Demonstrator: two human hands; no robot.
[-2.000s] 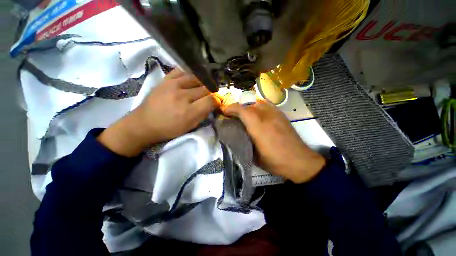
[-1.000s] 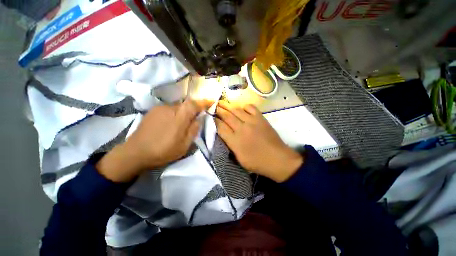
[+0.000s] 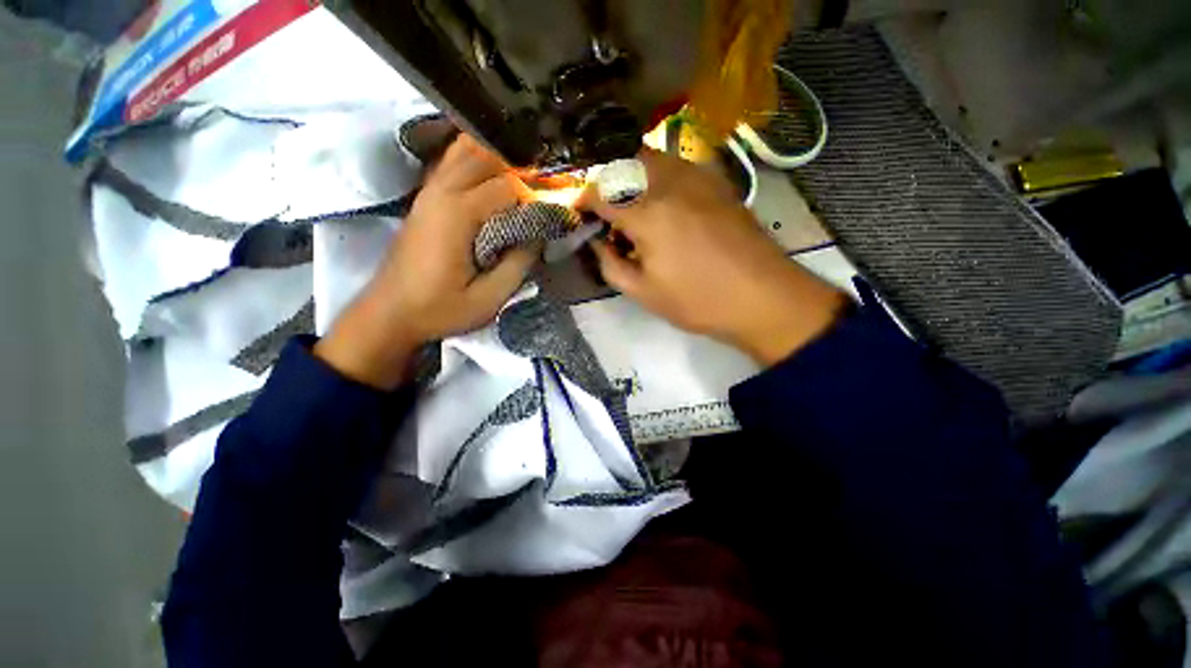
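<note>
White fabric [image 3: 353, 261] with grey strips lies spread to the left and down over the table's front edge. My left hand [image 3: 457, 248] holds a folded grey ribbed part of the garment piece [image 3: 529, 230] just below the needle area. My right hand [image 3: 686, 248] pinches the same piece from the right with bent fingers, close to the left fingertips. The sewing machine head [image 3: 523, 65] is above both hands, its lamp glowing on the fingertips. The needle tip and the exact edge between the fingers are hidden.
White-rimmed scissors [image 3: 812, 146] lie right of the needle area, partly behind yellow threads [image 3: 747, 65]. A loose grey ribbed panel [image 3: 947, 222] lies further right, then a yellow packet [image 3: 1068, 170] and a dark flat object [image 3: 1121, 232]. A measuring scale [image 3: 686, 420] runs along the front edge.
Both hands have moved up towards the machine head. The grey ribbed part is now folded up between them, and the fabric below has shifted, baring table and scale. The view has shifted slightly.
</note>
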